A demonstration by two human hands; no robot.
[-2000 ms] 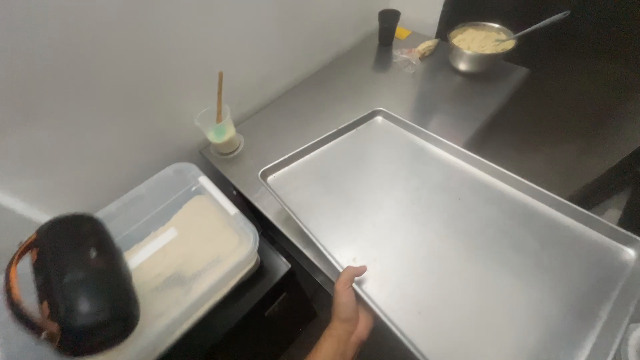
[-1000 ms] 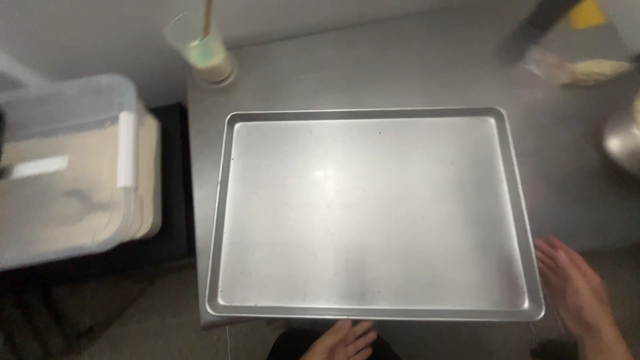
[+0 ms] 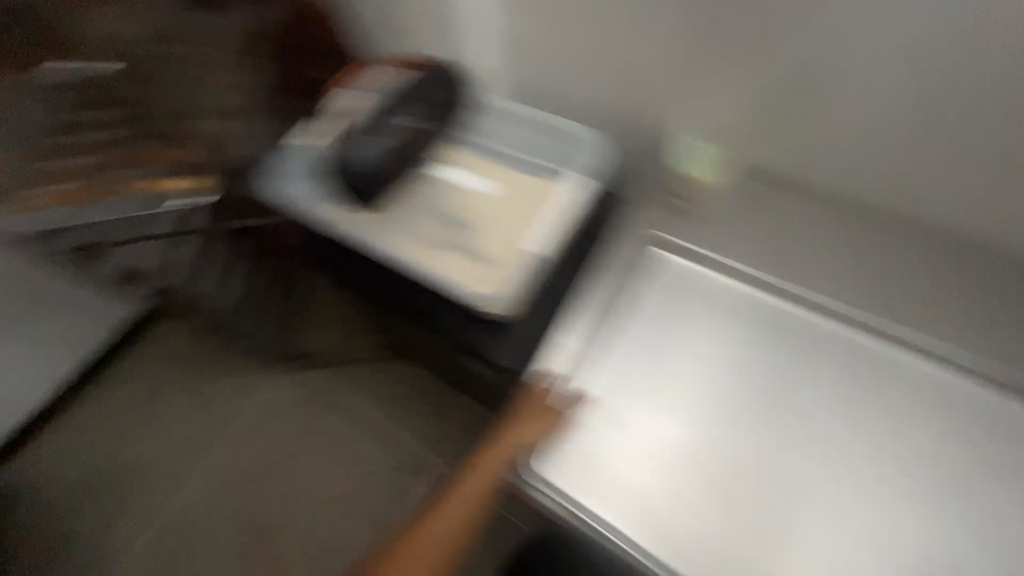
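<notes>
Strong motion blur covers the whole head view. A flat metal baking sheet [image 3: 768,416] with a raised rim fills the lower right, resting on the steel table. My left hand [image 3: 552,400] is at the sheet's left rim, fingers over the edge; blur hides whether they grip it. My right hand is out of the picture.
Left of the table stands a clear plastic bin [image 3: 496,232] of pale powder, with a black cylindrical object [image 3: 404,132] over it. A blurred greenish cup [image 3: 694,160] is near the wall. A pale surface [image 3: 56,320] lies at far left, above the floor [image 3: 296,464].
The view has swung left. My left hand, at the sheet's near edge a second ago, is now at its left rim. My right hand, seen then beside the right rim, has left the view.
</notes>
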